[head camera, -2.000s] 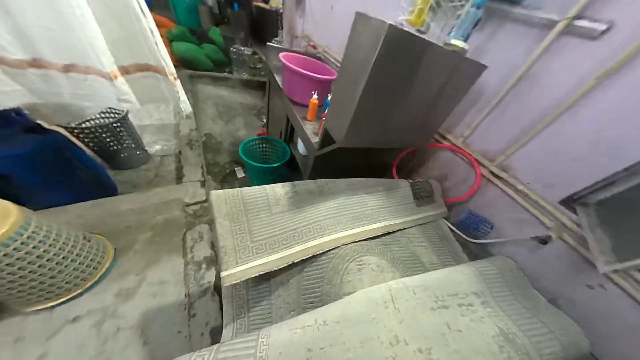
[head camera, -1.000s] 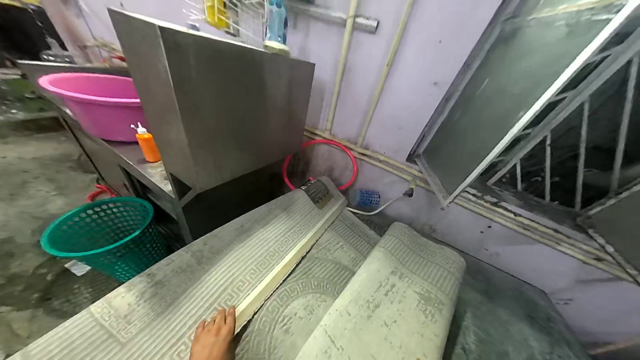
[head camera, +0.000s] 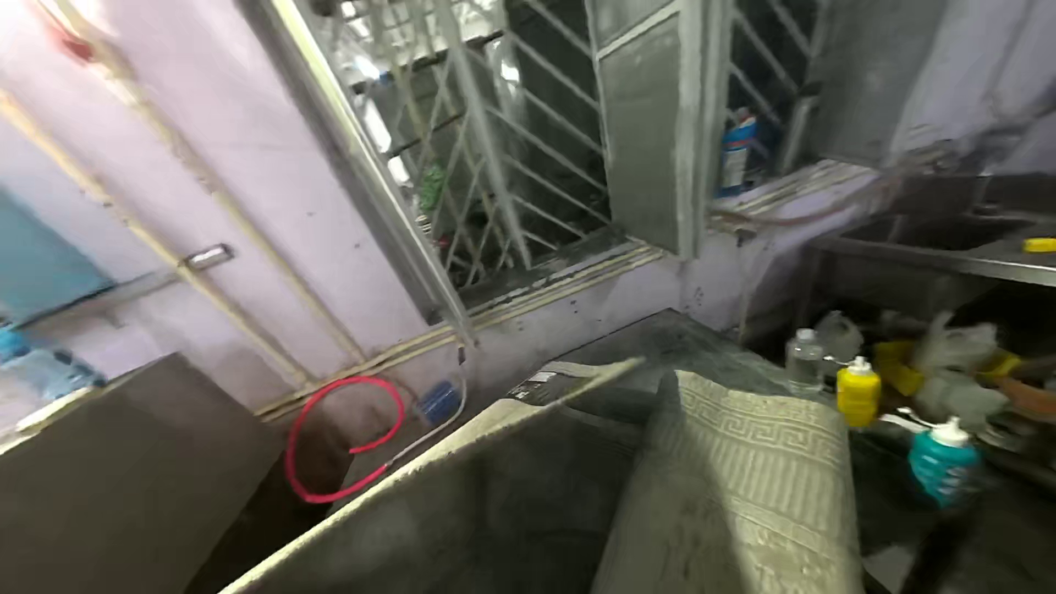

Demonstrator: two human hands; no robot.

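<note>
Neither of my hands shows at this moment. A grey patterned mat (head camera: 767,462) lies folded over on a dark surface, its Greek-key border facing up. Left of it, another mat part (head camera: 495,495) stands raised, its dark underside toward me and a pale edge running diagonally. Whatever holds it up is out of view. Behind that edge are a red hose loop (head camera: 301,437) and a blue plastic basket (head camera: 439,402) against the wall.
A metal panel (head camera: 124,478) stands at the left. To the right are a clear bottle (head camera: 804,360), a yellow squeeze bottle (head camera: 858,393) and a teal bottle (head camera: 943,462), with a sink (head camera: 949,247) beyond. A barred window (head camera: 528,148) is open above the dark surface.
The view has swung right toward the window and sink. The mat's near part, lying flat a second ago with a hand at its edge, is now lifted with its underside showing. That hand has left the view.
</note>
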